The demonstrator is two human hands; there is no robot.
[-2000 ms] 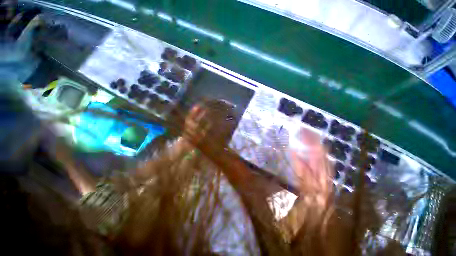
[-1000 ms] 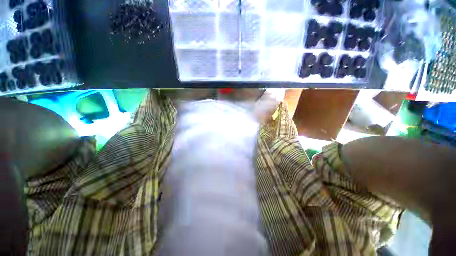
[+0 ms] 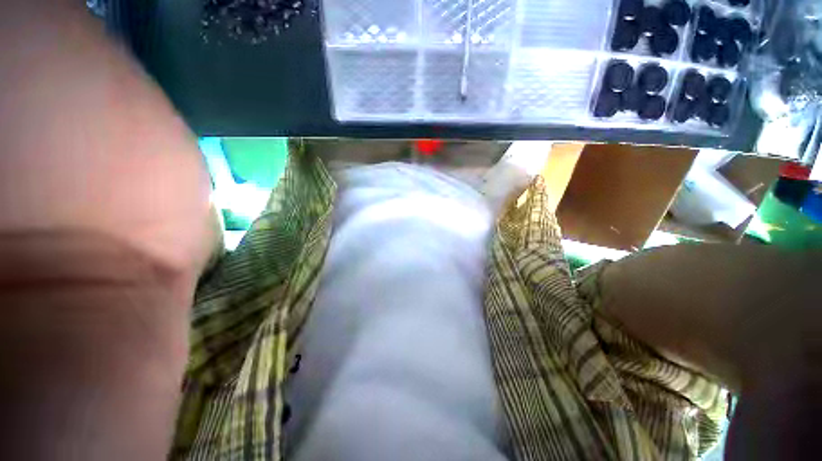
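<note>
A clear compartment tray (image 3: 552, 85) lies on the dark ledge at the top. Black round parts (image 3: 635, 88) sit in clusters in its right-hand pockets. A thin grey stick (image 3: 466, 54) lies over a left-middle pocket. A heap of tiny dark pieces (image 3: 255, 16) lies left of the tray. My left arm, perhaps with part of the hand, is large and blurred close to the camera at the left (image 3: 104, 171); no fingers show, so what it holds is hidden. My right arm shows at the lower right, but its hand is out of the picture.
The ledge's front edge (image 3: 270, 131) runs across above my lap. A red-tipped thing (image 3: 429, 145) stands under it at the middle. A brown cardboard box (image 3: 622, 194) is below the ledge at the right. A crumpled clear plastic bag (image 3: 791, 94) lies at the upper right.
My left arm has risen close to the camera and covers the left side. The view has shifted, so the tray appears higher and further right; the left-hand tray is no longer seen.
</note>
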